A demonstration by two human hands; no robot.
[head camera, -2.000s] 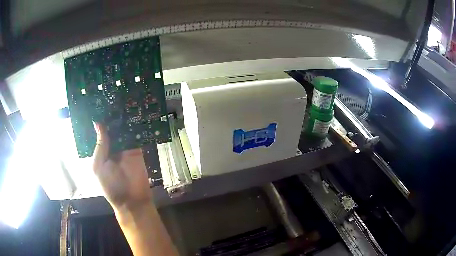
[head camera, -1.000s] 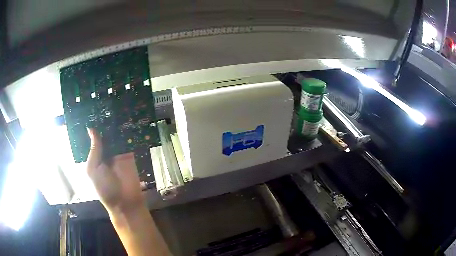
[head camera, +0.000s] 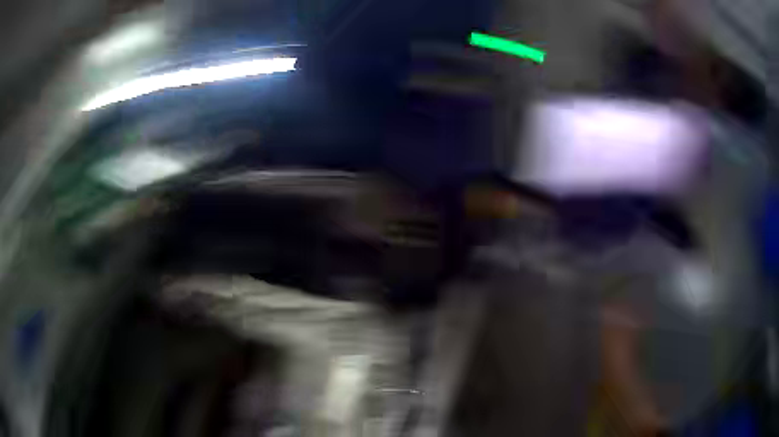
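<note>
The whole view is smeared by fast motion. A bright, wide monitor [head camera: 611,147] glows at the upper right. The dark interior of the stencil printer [head camera: 342,111] spans the upper left and middle. A blurred green patch with a white smear [head camera: 141,168] lies at the left; I cannot tell if it is the jars. No board can be made out. My left hand is not visible. An orange-brown blur [head camera: 628,367] at the lower right may be a hand or arm; I cannot tell whose it is or whether it holds anything.
A white light strip [head camera: 192,78] crosses the upper left. A green lit streak [head camera: 506,48] is at the top, right of centre. A pale, uneven shape [head camera: 290,324] lies below the dark area. Blue patches show at the right edge.
The view has swung away from the white box, the jars and my left hand with the green board. The monitor has come into view at the right, and everything is blurred.
</note>
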